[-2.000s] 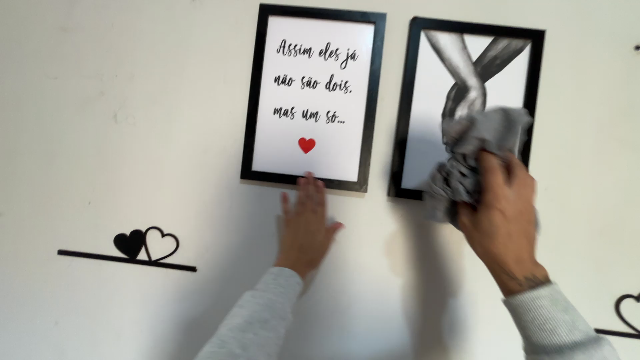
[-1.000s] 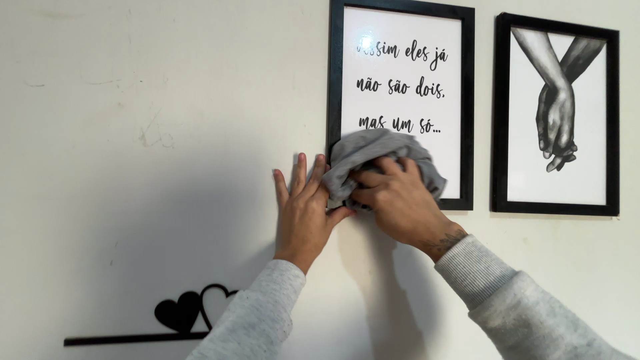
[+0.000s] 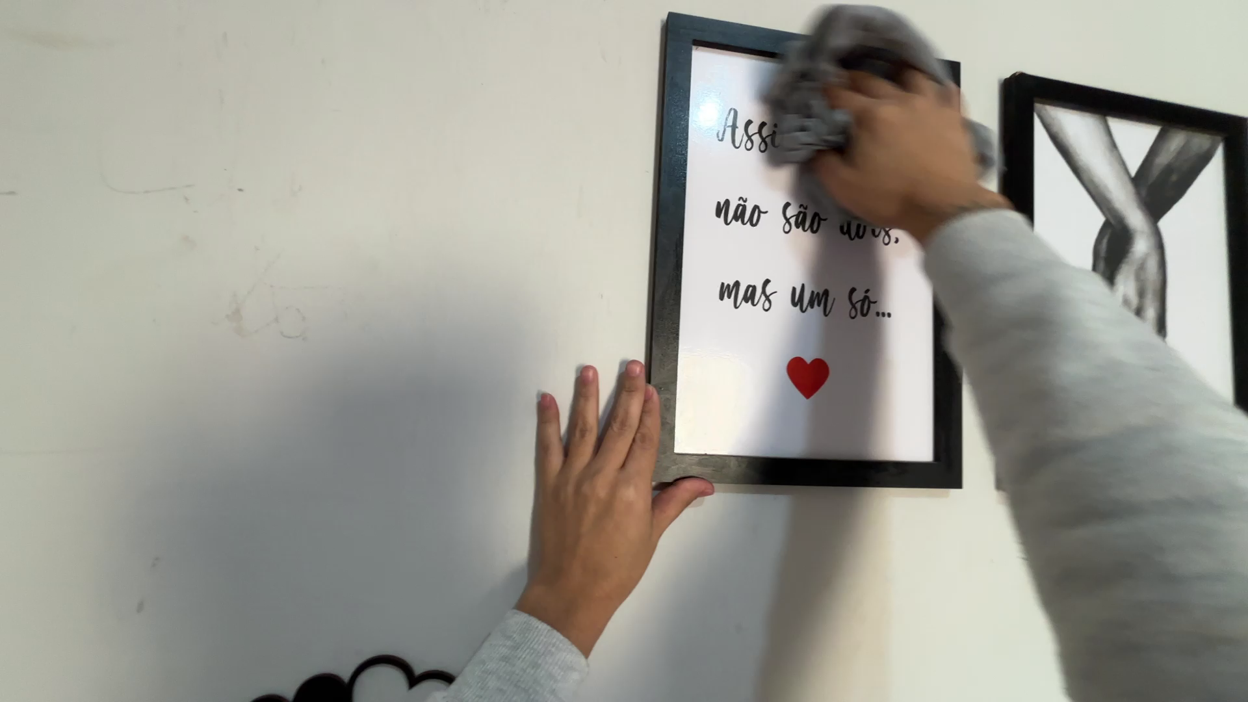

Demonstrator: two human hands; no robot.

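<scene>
A black-framed print (image 3: 805,472) with cursive writing and a red heart hangs on the white wall. My right hand (image 3: 902,146) presses a crumpled grey cloth (image 3: 814,93) on the print's upper right part, hiding some of the writing and the frame's top edge. The cloth and hand are slightly blurred. My left hand (image 3: 597,487) lies flat on the wall, fingers spread, at the frame's lower left corner; its index finger touches the frame's left side and its thumb is just under the bottom edge.
To the right hangs a second black-framed picture (image 3: 1191,292) of two clasped hands in black and white, partly behind my right forearm. A black heart-shaped wall ornament (image 3: 322,687) shows at the bottom edge. The wall (image 3: 292,195) bears faint scuffs.
My right hand and the cloth have gone from the clasped-hands picture to the lower part of the writing print, then up to its top right. My left hand has shifted from below the print to its lower left corner.
</scene>
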